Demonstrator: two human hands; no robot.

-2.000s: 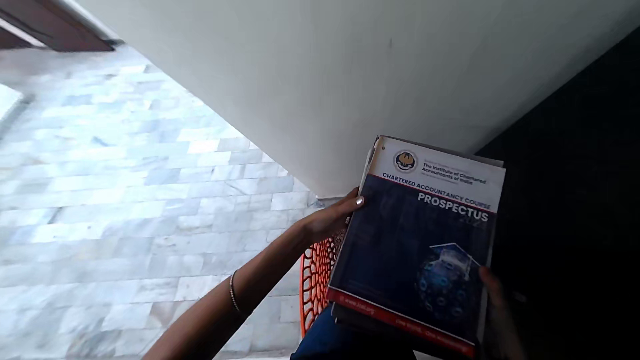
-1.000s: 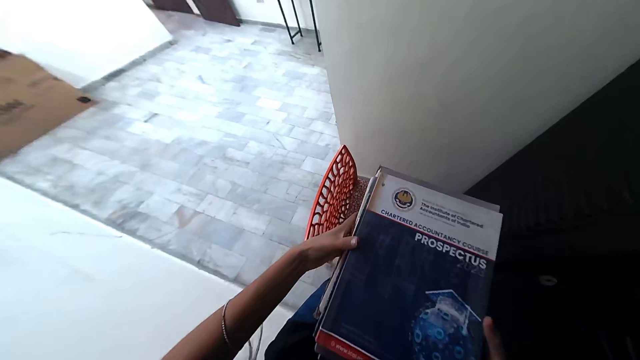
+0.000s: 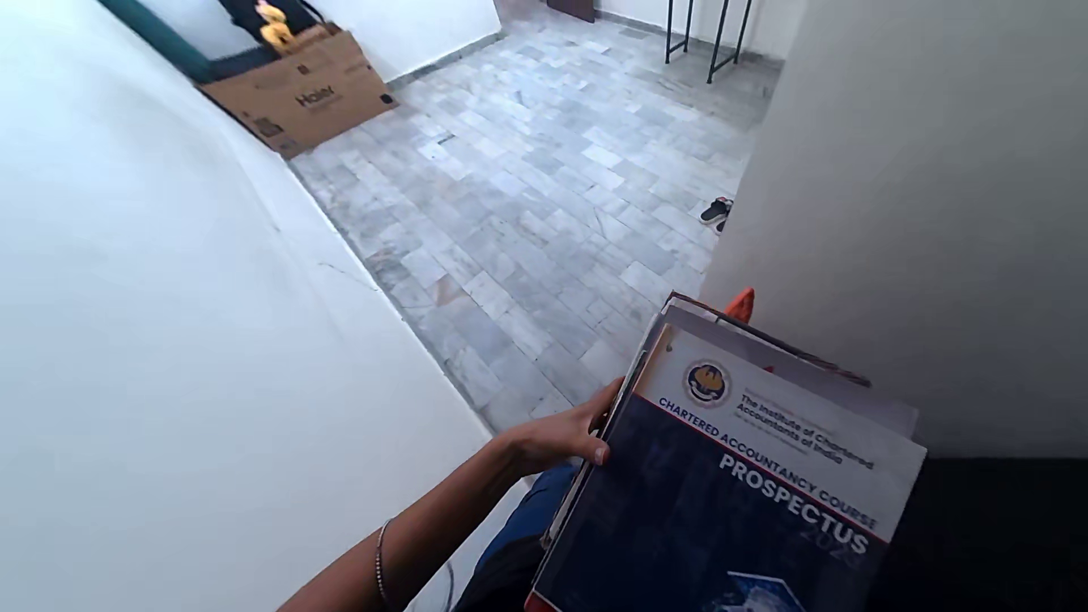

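A stack of books and papers (image 3: 722, 501) lies across the lower right of the head view, tilted, with a dark blue and white prospectus booklet on top that bears printing and a round emblem. My left hand (image 3: 565, 438) grips the stack by its left edge, thumb on the cover and fingers beneath, a thin bracelet (image 3: 380, 565) on the wrist. Under the stack, part of my blue-clad leg (image 3: 527, 518) shows. My right hand is out of the frame.
A white wall (image 3: 918, 212) stands close on the right, with an orange chair part (image 3: 740, 304) beside it. Marble tiles (image 3: 552, 212) cover the floor. Farther off are a Haier cardboard box (image 3: 310, 98), shoes (image 3: 718, 212) and a black metal stand (image 3: 722, 42). A white surface (image 3: 212, 340) fills the left.
The view has swung left, bringing the cardboard box and shoes into sight. My right hand, earlier at the booklet's right edge, has left the frame. My left hand keeps its hold.
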